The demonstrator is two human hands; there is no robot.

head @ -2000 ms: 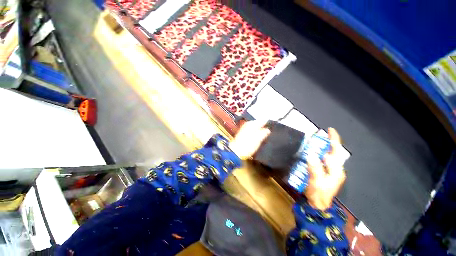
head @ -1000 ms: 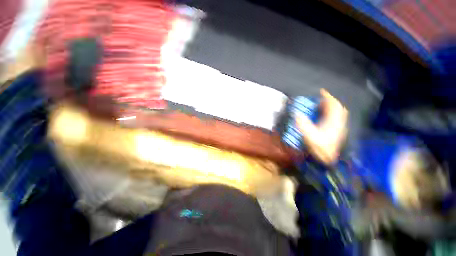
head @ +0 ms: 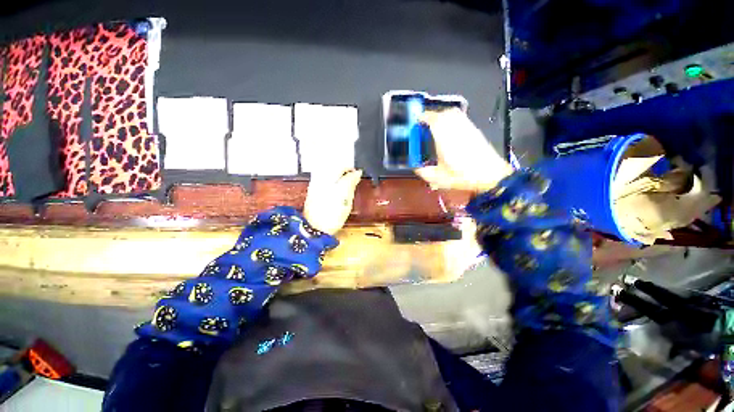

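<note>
The cutting die [head: 400, 133], a small rectangular frame with a blue brace, lies on the black sheet material [head: 338, 56] near its right end. My right hand [head: 460, 153] holds the die at its right side. My left hand [head: 331, 195] rests at the sheet's front edge, below the rightmost of three white rectangles [head: 264, 138]. Its fingers look loosely bent and nothing shows in it. Leopard-print material [head: 121, 113] lies to the left, with a dark grey patch [head: 34, 157] over it.
The red-brown board edge [head: 265, 195] and wooden front rail [head: 161, 256] run in front. A dark piece [head: 426, 232] lies on the rail. A blue bin [head: 591, 181] with tan waste is at right. The press [head: 644, 96] with a green button stands behind it.
The view has turned right and sharpened. The left hand has come from the far left to beside the rightmost white rectangle. The right hand still holds the die.
</note>
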